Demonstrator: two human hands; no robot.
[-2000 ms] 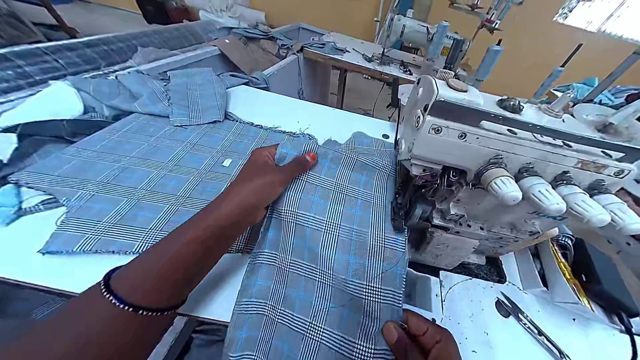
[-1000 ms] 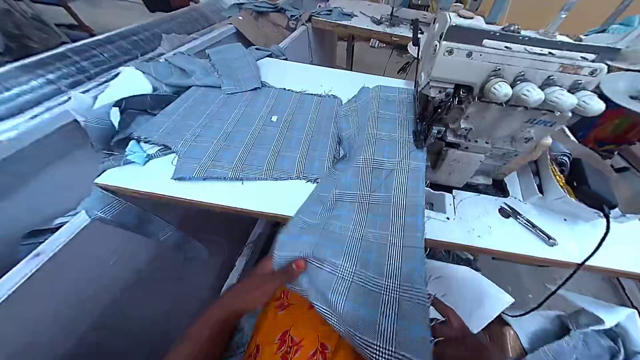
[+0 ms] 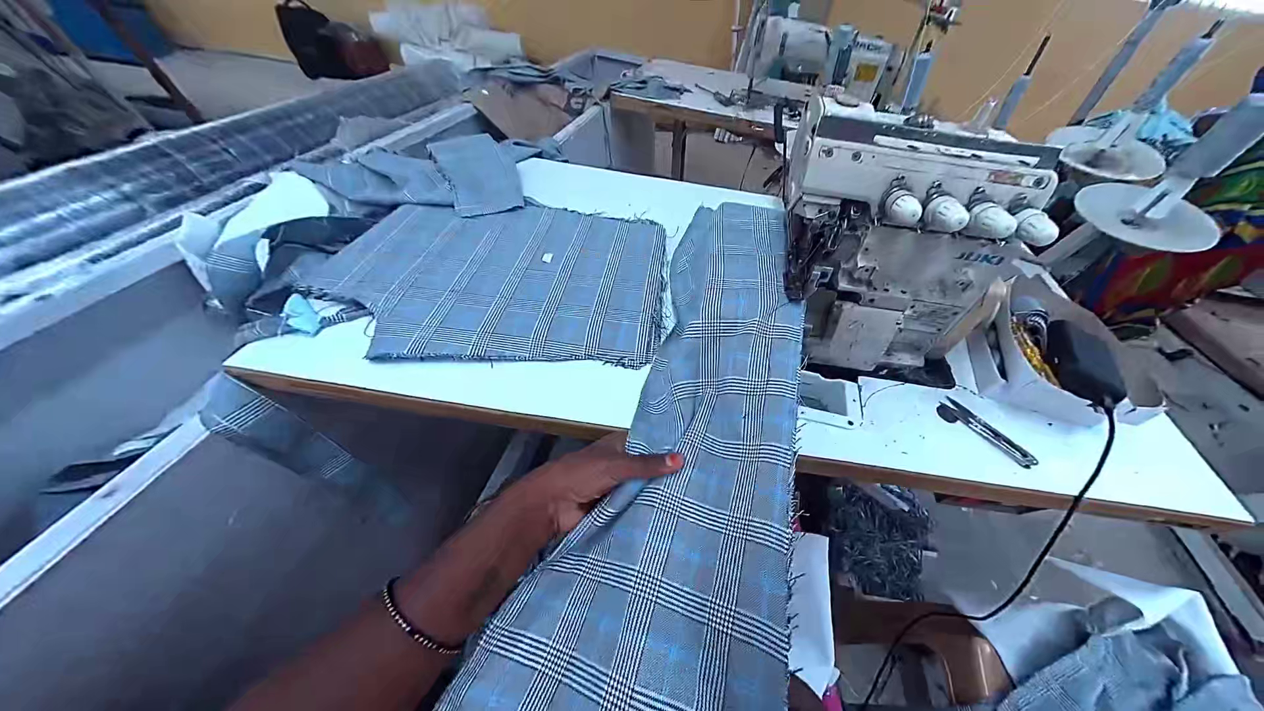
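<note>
My left hand (image 3: 602, 479) grips the left edge of a long plaid fabric panel (image 3: 711, 474), thumb on top and fingers beneath. The panel's far end lies against the needle area of a Juki overlock machine (image 3: 889, 237); its near part hangs past the table's front edge. Of my right hand only a sliver of skin (image 3: 805, 694) shows at the bottom, right of the panel; its fingers are hidden. Left of the panel, a stack of cut plaid pieces (image 3: 523, 286) lies on the white table (image 3: 494, 385), with a small white tag on top.
Thread snips (image 3: 987, 433) lie on the table's right part, near a black object (image 3: 1084, 363) with a cable that hangs down. Crumpled offcuts (image 3: 286, 217) sit at the back left beside a roll of plaid fabric (image 3: 227, 143). More cloth (image 3: 1136, 671) lies at lower right.
The left hand, near the table's back edge two seconds ago, is now by its front edge, still on the panel. The right hand has mostly dropped out of view.
</note>
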